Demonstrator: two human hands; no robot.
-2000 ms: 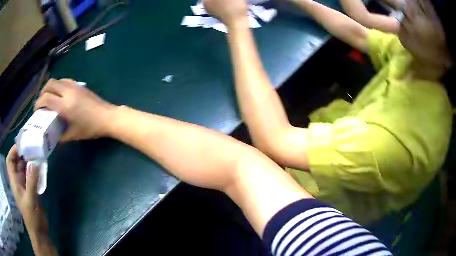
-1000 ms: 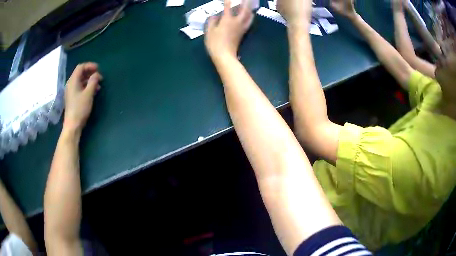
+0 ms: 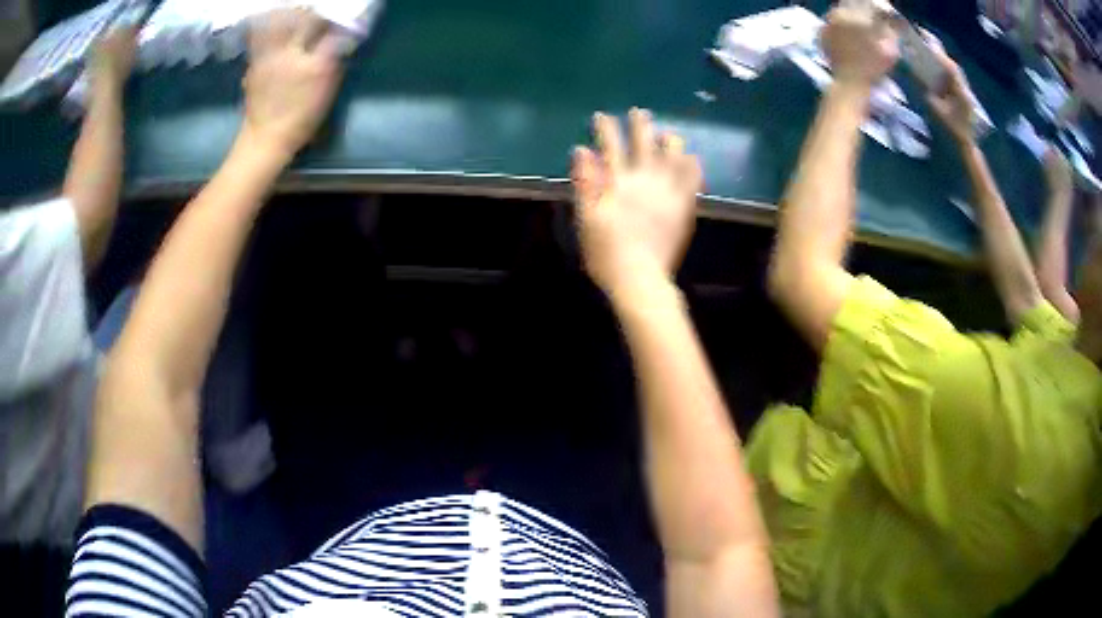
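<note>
A row of white cartons (image 3: 199,30) lies side by side at the top left, partly cut off by the frame's top edge. My left hand (image 3: 290,75) is at the right end of this row, its fingers against the cartons; the blur hides whether it grips one. My right hand (image 3: 637,187) is over the table's front edge, empty, with its fingers apart. The picture is blurred.
The green tabletop (image 3: 508,73) has a pale front edge. White slips and cartons (image 3: 773,42) lie at the upper right by a person in yellow (image 3: 955,423). A person in a light top (image 3: 42,362) reaches in at the left.
The view has swung down and left. My right hand has left the white papers and come back to the table edge. My left hand is now at the carton row.
</note>
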